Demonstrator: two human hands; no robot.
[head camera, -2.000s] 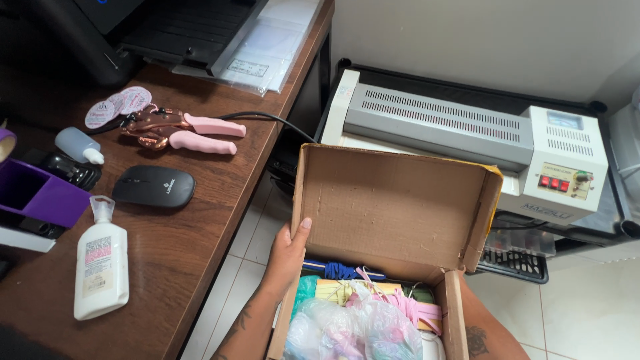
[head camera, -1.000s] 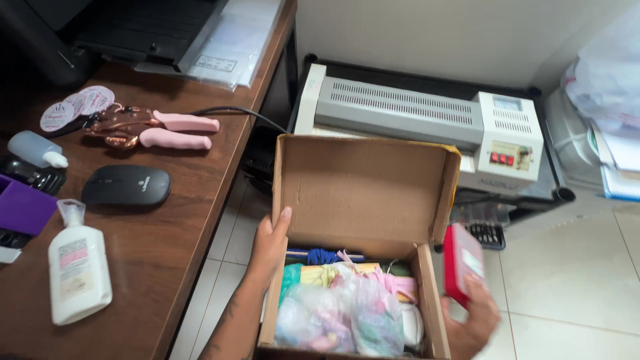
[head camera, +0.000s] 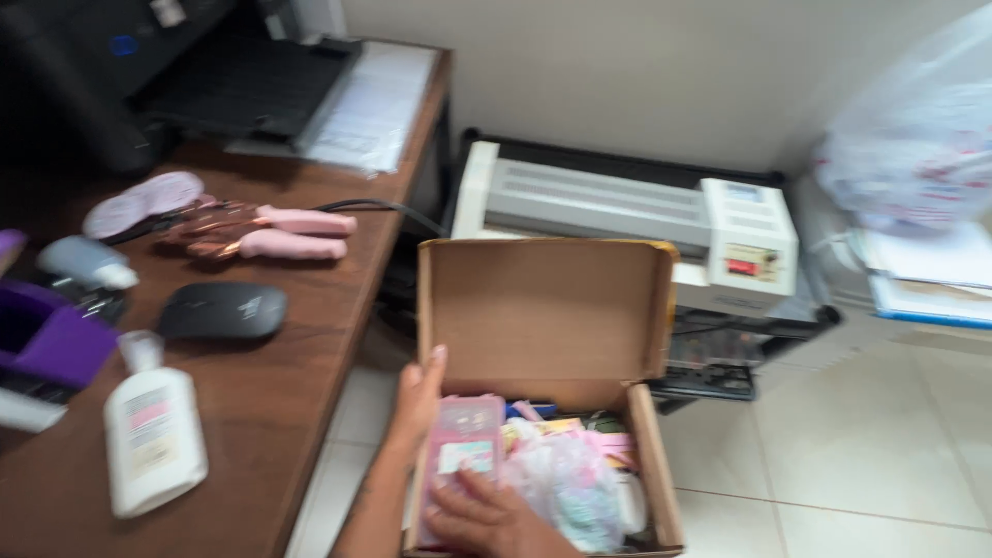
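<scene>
An open cardboard box (head camera: 546, 310) holds a plastic bag of pastel-coloured items (head camera: 570, 480), ribbons and other craft bits. My left hand (head camera: 418, 395) grips the box's left side near the lid hinge, thumb up. Inside the box, along its left wall, lies a pink plastic case (head camera: 469, 422) with a label on top. My right hand (head camera: 484, 515) rests on the lower part of this case with its fingers spread, pressing or touching it.
On the wooden desk (head camera: 256, 434) at left are a white glue bottle (head camera: 155, 442), a black mouse (head camera: 223, 310), pink-handled pliers (head camera: 256, 231), a purple holder (head camera: 58, 333) and a printer (head camera: 232, 85). A laminator (head camera: 604, 201) stands behind the box; a plastic bag (head camera: 914, 147) is at right.
My right hand, which held a red or pink case to the right of the box, has moved left over the box. The case now lies inside at the left. My left hand stays on the box.
</scene>
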